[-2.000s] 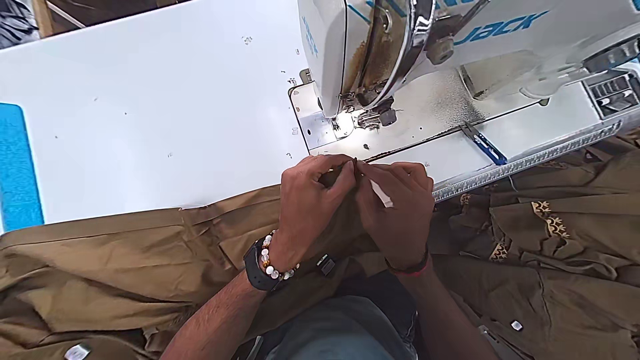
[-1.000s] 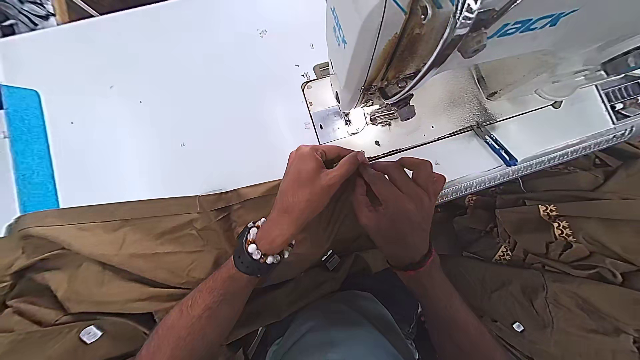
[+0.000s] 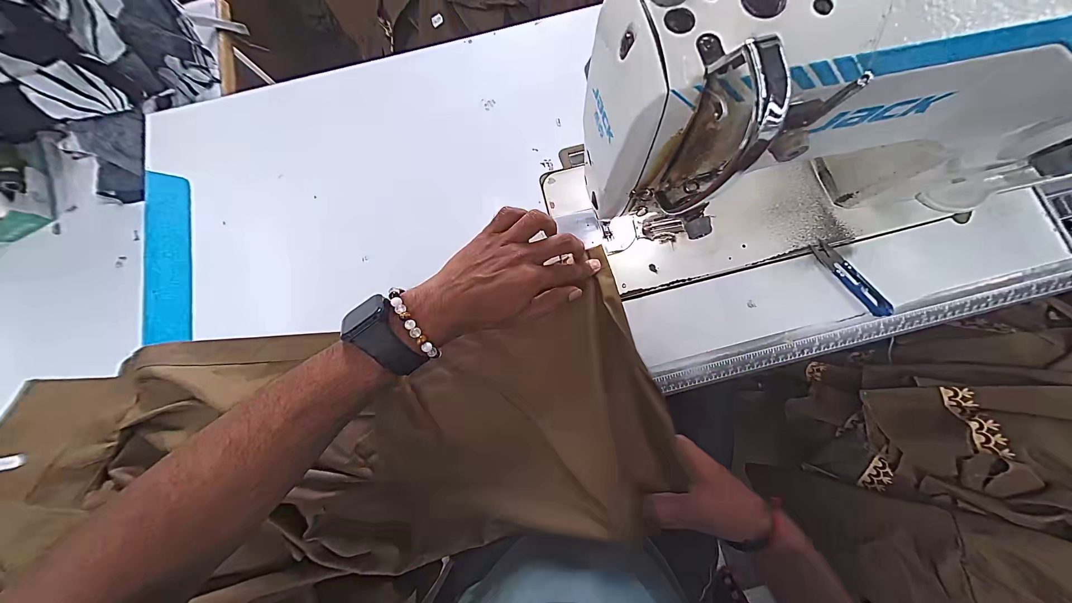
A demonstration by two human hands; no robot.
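Observation:
My left hand (image 3: 511, 272), with a smartwatch and a bead bracelet at its wrist, pinches the upper edge of a brown cloth garment (image 3: 536, 402). Its fingertips are just left of and below the presser foot (image 3: 662, 226) of a white Jack sewing machine (image 3: 846, 109). The cloth's narrow folded end reaches up to the needle area; whether it lies under the foot cannot be told. Low and to the right, my right hand (image 3: 712, 498) grips the cloth's right edge near my lap, its fingers partly hidden by the fabric and blurred.
Blue-handled thread snips (image 3: 854, 280) lie on the white machine table (image 3: 377, 184), right of the needle. A ruler tape (image 3: 837, 335) runs along the table's front edge. More brown cloth with patterned trim (image 3: 976, 423) hangs at the right. Black and white fabric (image 3: 92, 84) is at the upper left.
My hands were together at the cloth's edge below the presser foot. The right hand has moved down toward my lap, while the left has gone up closer to the needle, drawing the cloth's end there.

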